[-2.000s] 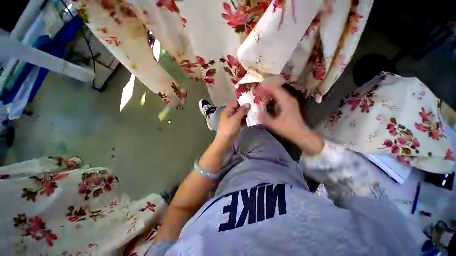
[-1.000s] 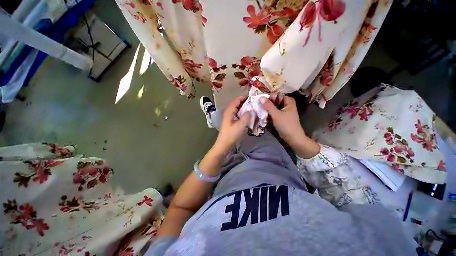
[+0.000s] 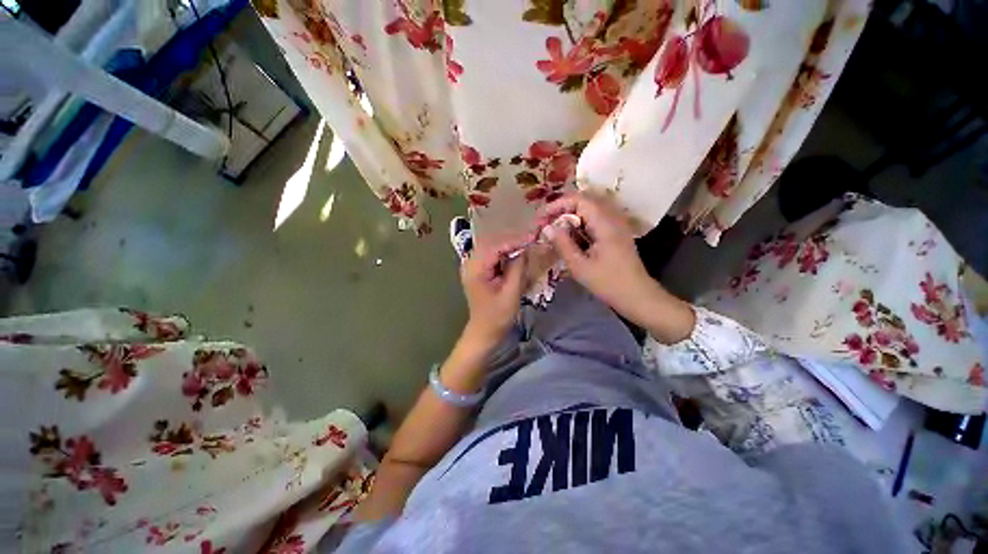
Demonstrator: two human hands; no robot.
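Note:
A cream blouse [image 3: 504,97] with red-pink flowers hangs in front of me from the top of the view. The gathered sleeve cuff [image 3: 545,284] is bunched between my two hands above my lap, mostly covered by the fingers. My left hand [image 3: 496,284] pinches its left side with thumb and fingers. My right hand [image 3: 598,251] pinches its upper right part, fingers curled over the cloth. The hands are a little apart, with a narrow strip of cloth between the fingertips. Whether a thread is held cannot be told.
Another floral garment [image 3: 141,454] is draped at the lower left. More floral cloth [image 3: 867,292] lies on the right over a cluttered table with papers [image 3: 856,392]. A white frame bar [image 3: 130,97] with blue cloth stands at the upper left.
The pale cloth spread between my hands a second ago is now mostly hidden in the fingers. My right hand has moved up over the cuff, and my left hand has turned more upright.

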